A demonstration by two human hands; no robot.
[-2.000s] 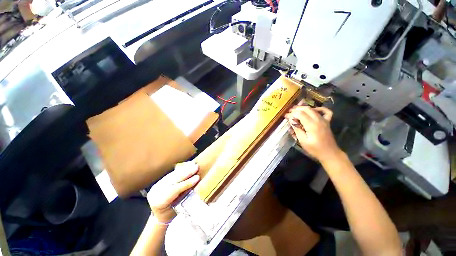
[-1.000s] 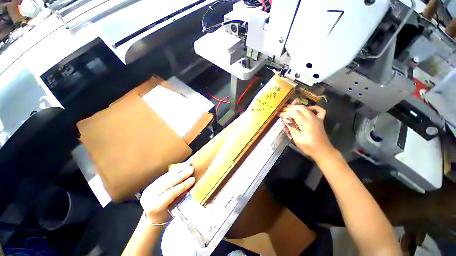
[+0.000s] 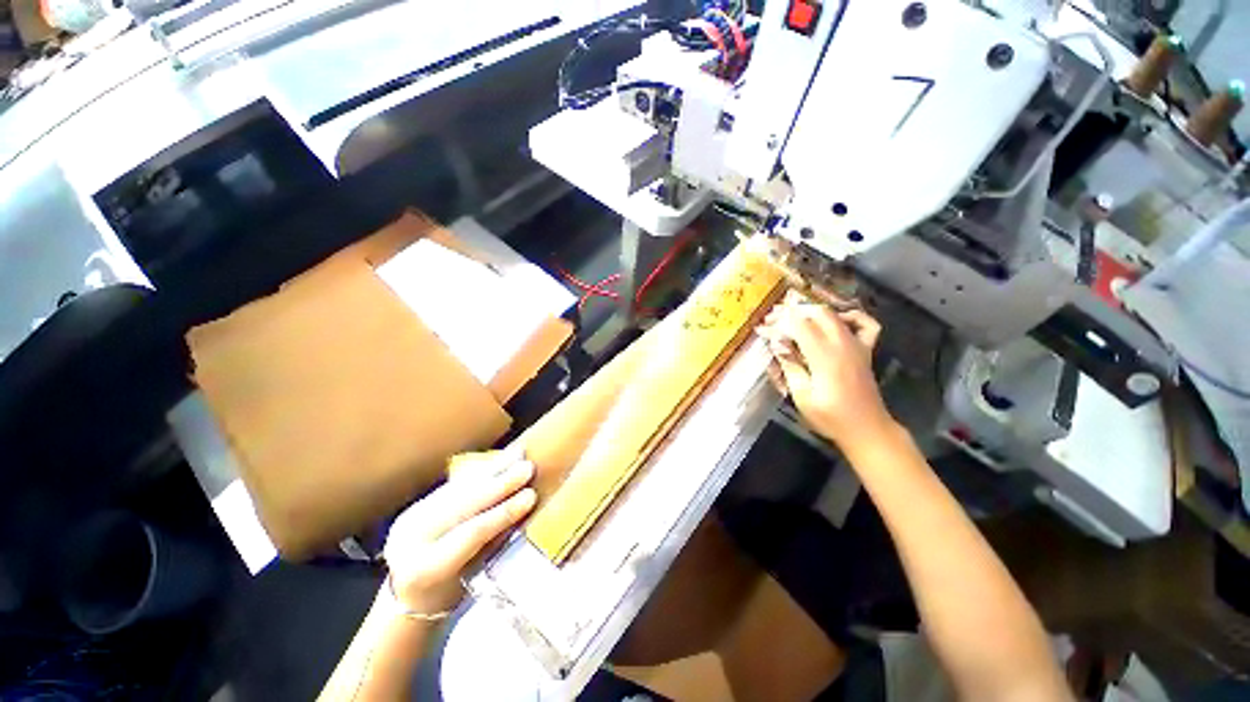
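Note:
The yellow template strip (image 3: 658, 398) with dark handwriting lies along the pale support arm (image 3: 672, 480), its far end under the machine head. A tan-brown cut panel (image 3: 583, 418) shows beside and under the template's left edge. My left hand (image 3: 459, 528) lies at the near end, its fingers pressing the panel's edge by the template. My right hand (image 3: 823, 359) is at the far right side of the template, fingertips bent together at its edge; whether they pinch something is hidden.
A tan panel stack (image 3: 343, 398) with a white sheet (image 3: 452, 302) lies at left. The white machine head (image 3: 905, 124) stands at the far end, with a side plate (image 3: 603, 151) and red wires. Brown pieces (image 3: 733, 617) hang below the arm. A dark cylinder (image 3: 117, 569) is at lower left.
The view has shifted, showing more of the machine head's top and the thread cones. Both hands stay at about the same places on the template and panel.

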